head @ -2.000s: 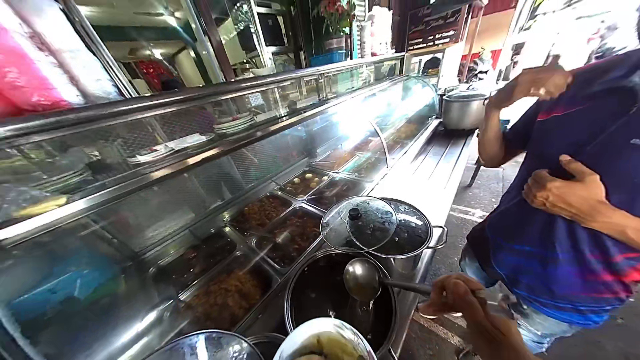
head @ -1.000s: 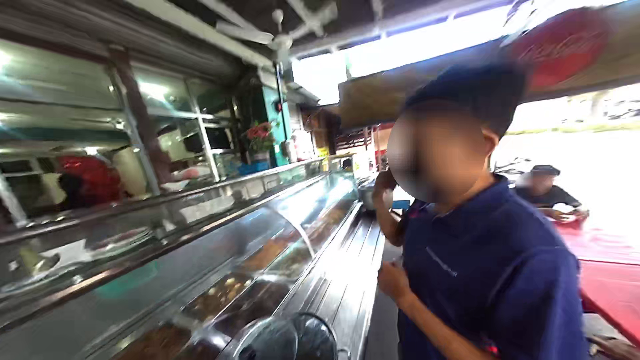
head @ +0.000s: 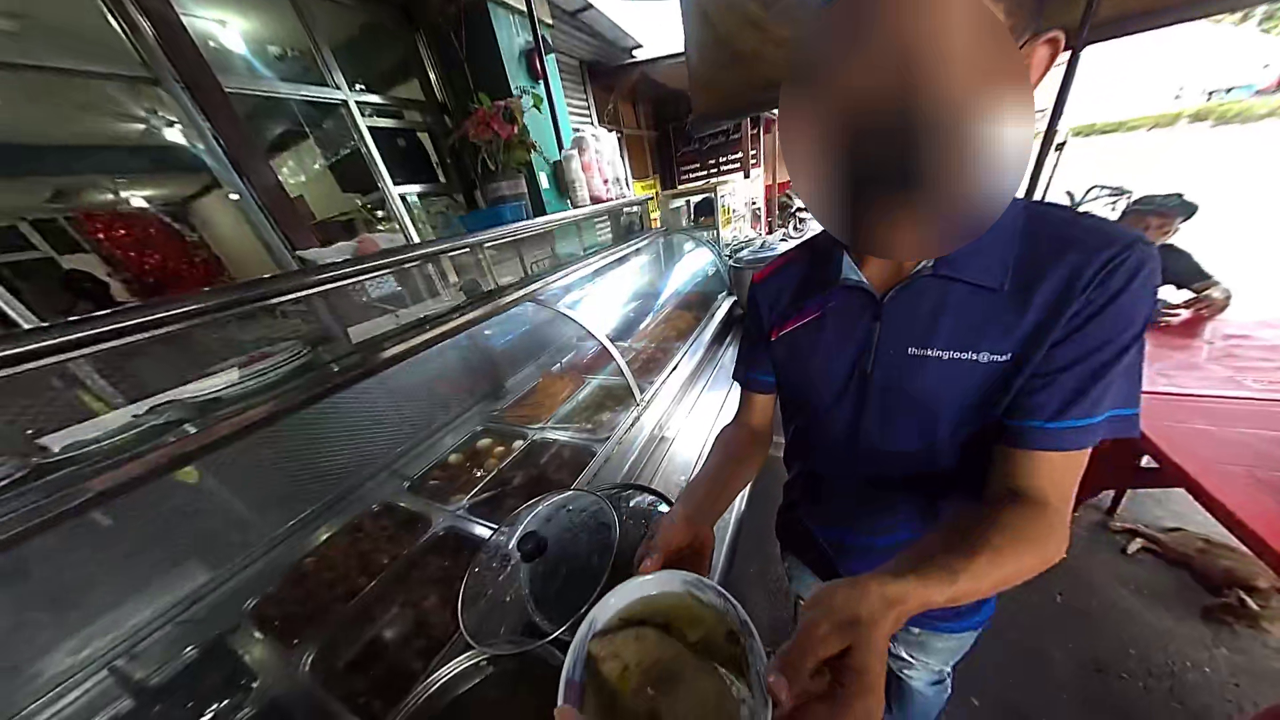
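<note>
A white bowl of food in cloudy greenish broth is at the bottom centre. Only a fingertip of my left hand shows, at the bowl's lower left rim; the rest is out of frame. My right hand is not in view. A person in a dark blue polo shirt faces me, one hand at the bowl's far side and the other at its right side. Left of the bowl, a glass lid with a black knob lies over a pot, mostly cut off by the frame.
A glass-fronted food counter with metal trays of cooked dishes runs along the left. At right stands a red table with a seated person behind it. An animal lies on the floor beside the table.
The person in blue has brought both hands down to the bowl. Two seconds ago a hand held a ladle over the pot; neither that hand nor the ladle shows now.
</note>
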